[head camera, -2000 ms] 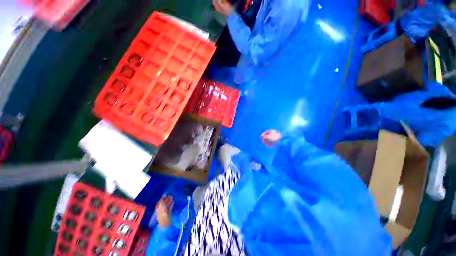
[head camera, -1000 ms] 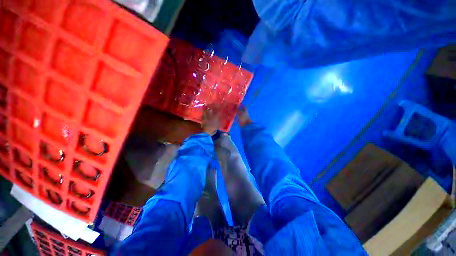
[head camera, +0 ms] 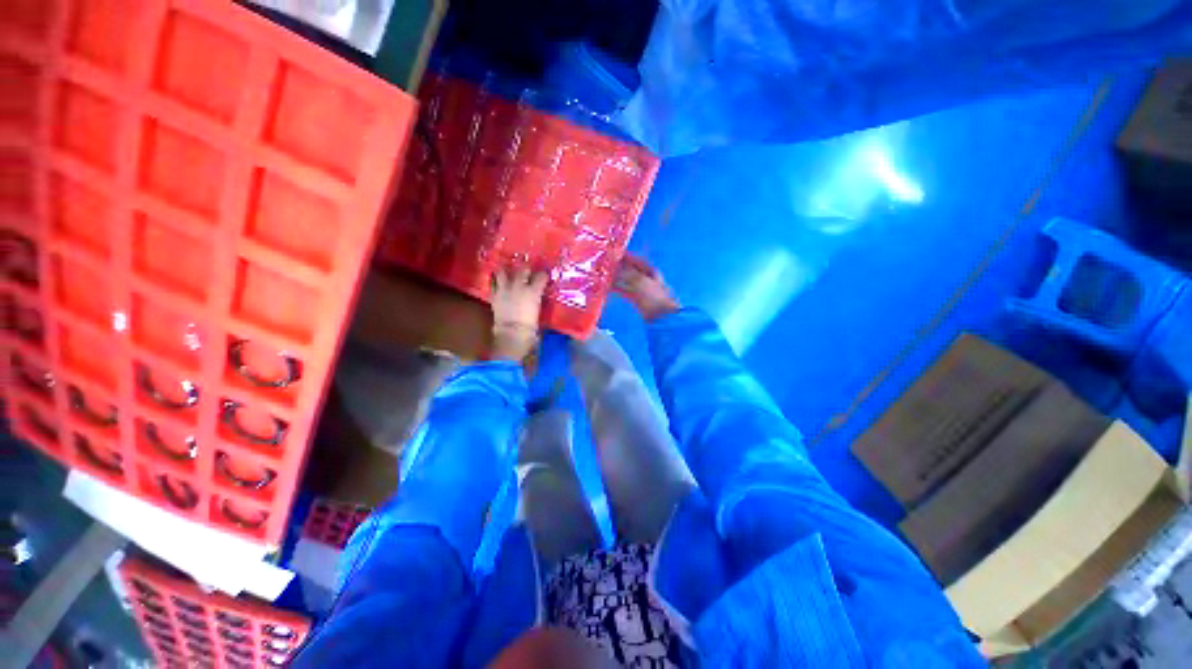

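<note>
A red compartment tray under shiny clear film (head camera: 549, 183) lies low in front of me, below bench height. My left hand (head camera: 519, 298) lies on its near edge, fingers spread over the top; I see no small part in it. My right hand (head camera: 645, 285) is at the tray's right side near the near corner. Its fingers are partly hidden against the edge, so its grip cannot be told.
A large red-orange tray (head camera: 242, 183) with dark rings in some pockets is at the left, above white sheets (head camera: 183, 542). Another filled tray (head camera: 209, 621) is lower left. An open brown box (head camera: 425, 314) is beside my left arm. Right are cardboard boxes (head camera: 967, 405) and a blue stool (head camera: 1092, 288).
Over two seconds, the view has moved down and closer, and both hands have come to the film-covered tray. In the last second my left hand has shifted left along its near edge.
</note>
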